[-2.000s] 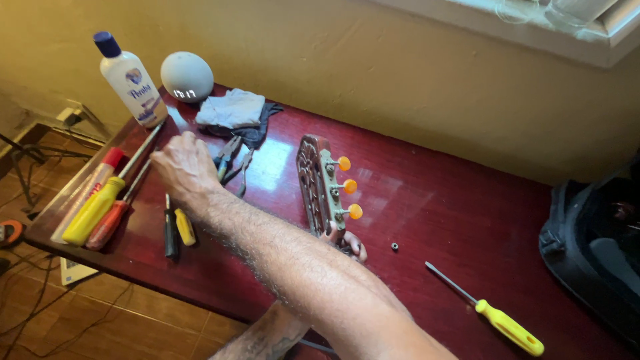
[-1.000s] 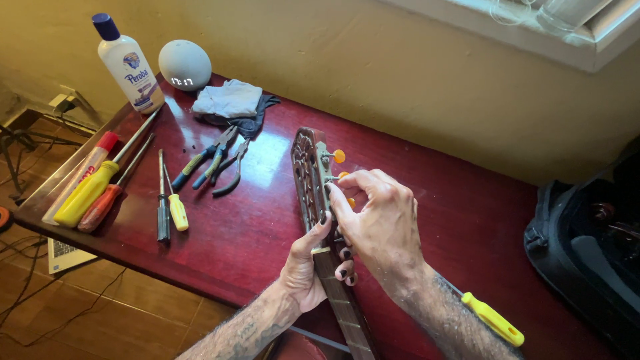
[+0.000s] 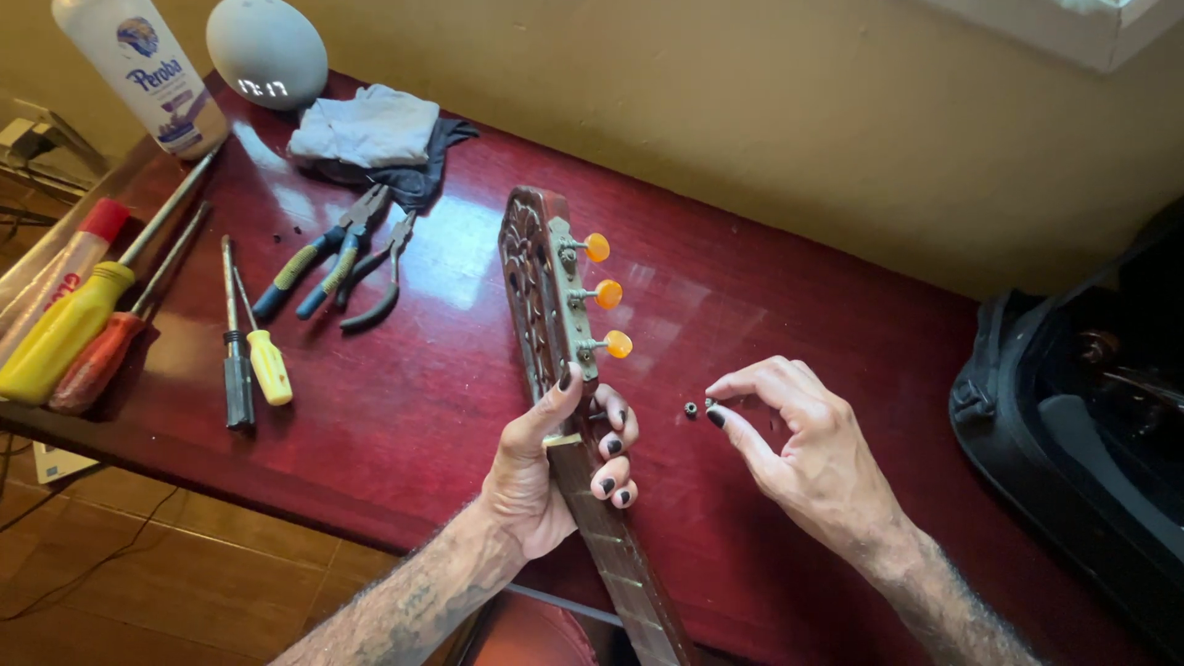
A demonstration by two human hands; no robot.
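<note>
My left hand (image 3: 546, 453) is closed around the guitar neck (image 3: 615, 546) at the nut, just below the carved wooden headstock (image 3: 529, 277). Along the headstock's side runs a metal tuning machine plate (image 3: 572, 305) with three orange tuner buttons (image 3: 608, 294). To the right, my right hand (image 3: 805, 444) pinches a tiny metal part (image 3: 709, 402) between thumb and forefinger, low over the table. Beside those fingertips a small dark metal gear (image 3: 691, 410) lies on the tabletop. The exact shape of the pinched part is too small to tell.
At left on the red wooden table (image 3: 444, 444) lie combination pliers (image 3: 319, 254), smaller pliers (image 3: 388, 273), several screwdrivers (image 3: 238, 370) and a red-capped tube (image 3: 69, 259). Behind them are folded cloths (image 3: 365, 129), a round clock speaker (image 3: 268, 55) and a white bottle (image 3: 153, 79). A black case (image 3: 1027, 444) stands right.
My right hand has moved from the tools at left to the headstock, then right and away from it to the small gear. My left hand keeps hold of the neck.
</note>
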